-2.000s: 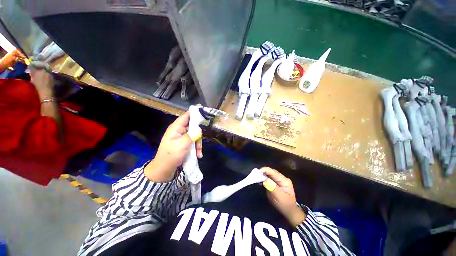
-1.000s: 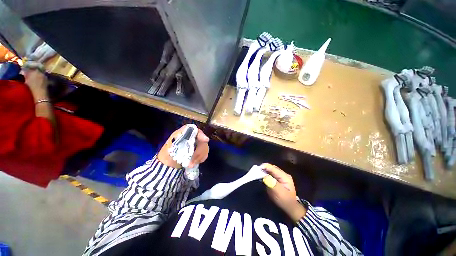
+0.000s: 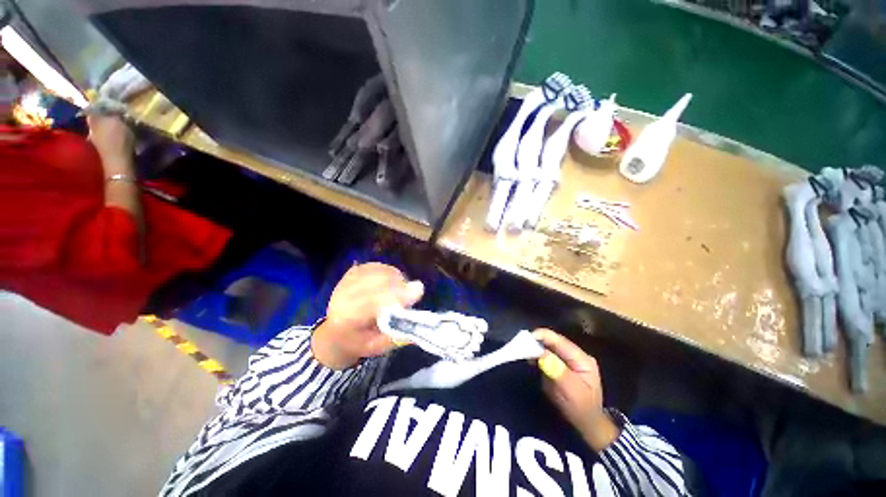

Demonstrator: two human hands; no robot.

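My left hand (image 3: 366, 315) holds a white piece with a dark-marked, toe-like end (image 3: 442, 333) over my lap, its marked face turned up and its toes pointing right. The rest of that piece is hidden by my fingers. My right hand (image 3: 573, 377), with a yellow finger cot, grips the narrow end of a white-grey limb part (image 3: 466, 370) between thumb and fingers. This part slants down to the left across my dark top, and its far end lies behind the left hand's piece. I cannot tell whether the two pieces touch.
The grey heating box (image 3: 466, 87) holds dark-looking limb parts. On the tan bench (image 3: 680, 281) are limb parts (image 3: 529, 146), a bowl (image 3: 622, 138), a glue bottle (image 3: 653, 146), thin pins (image 3: 607, 210) and more limb parts at right (image 3: 811, 257). A person in a red sleeve (image 3: 87, 233) works at left.
My left hand has turned its piece from upright to lying nearly level, toes pointing right, and moved it closer to the right hand's part. The right hand keeps its hold. The whole view has shifted slightly.
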